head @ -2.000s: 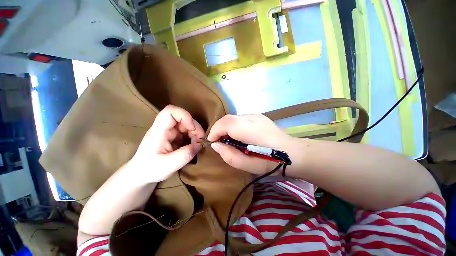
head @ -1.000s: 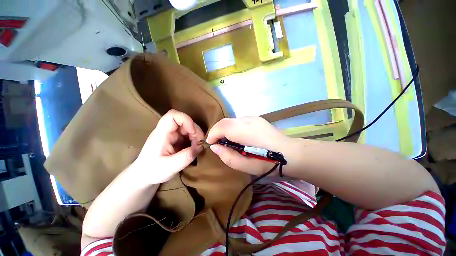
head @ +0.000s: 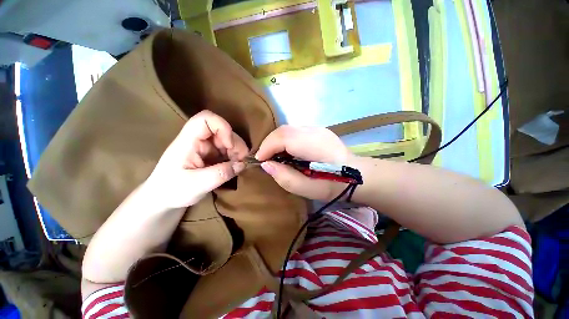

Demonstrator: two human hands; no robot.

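A large brown tote bag (head: 103, 140) lies over my lap with its dark mouth open. Its narrow strap (head: 380, 119) loops out to the right over the white table. My left hand (head: 198, 161) pinches a small bit of the brown bag between thumb and fingers. My right hand (head: 306, 161) holds a slim black-and-red corded tool (head: 324, 171), its tip at the pinched spot. The fingertips nearly meet. The exact tip contact and any fine thread there are hidden.
Behind the bag lies a yellow clamp frame (head: 306, 37) on a shiny sheet (head: 368, 84) edged with yellow tape. The white machine head (head: 75, 25) is at upper left. Brown bags (head: 536, 68) with crumpled white paper (head: 541, 126) are at right. The tool's black cord crosses the table edge.
The whole view has shifted, so the bag, hands and table sit a little higher and further left. Both hands keep the same hold; the tool and left fingertips stay together.
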